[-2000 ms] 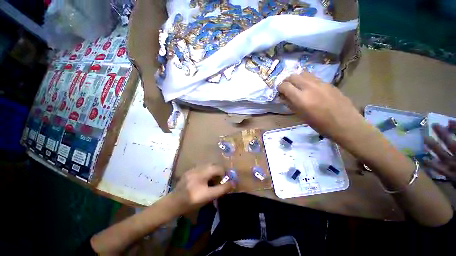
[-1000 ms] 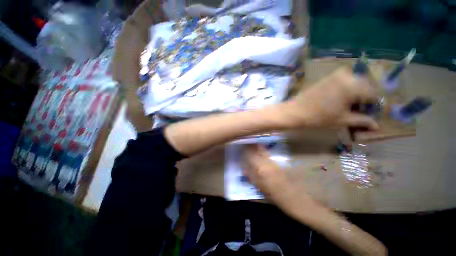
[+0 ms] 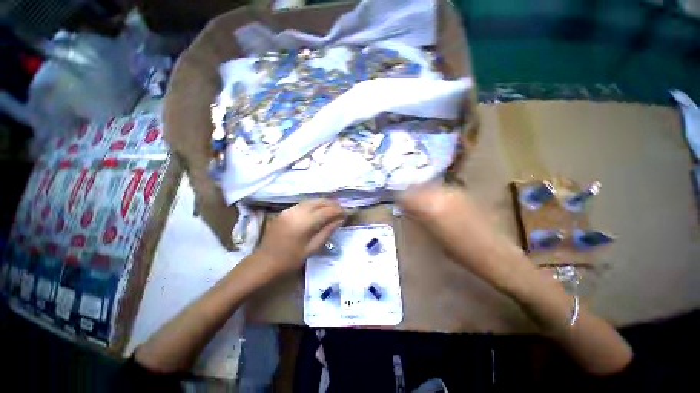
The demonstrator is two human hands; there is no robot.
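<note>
A white four-post plate lies on the cardboard-covered bench, with dark ends on its posts. My left hand is at its upper left corner, fingers curled; whether they hold anything cannot be told. My right hand is blurred at the front edge of the open carton, its fingertips unclear. Small blue-and-gold parts lie heaped on a white liner in the carton. A brown plate stands apart at the right, with blue-grey pieces on its four posts.
Printed cartons and a white board are at the left. Clear plastic bags lie at the upper left. A small crumpled shiny wrap is by the brown plate. A green surface runs behind the bench. White items show at the far right edge.
The brown plate has gone from beside the white plate to the right. My left hand has come back from it to the white plate. My right hand has moved from the white plate to the carton's front.
</note>
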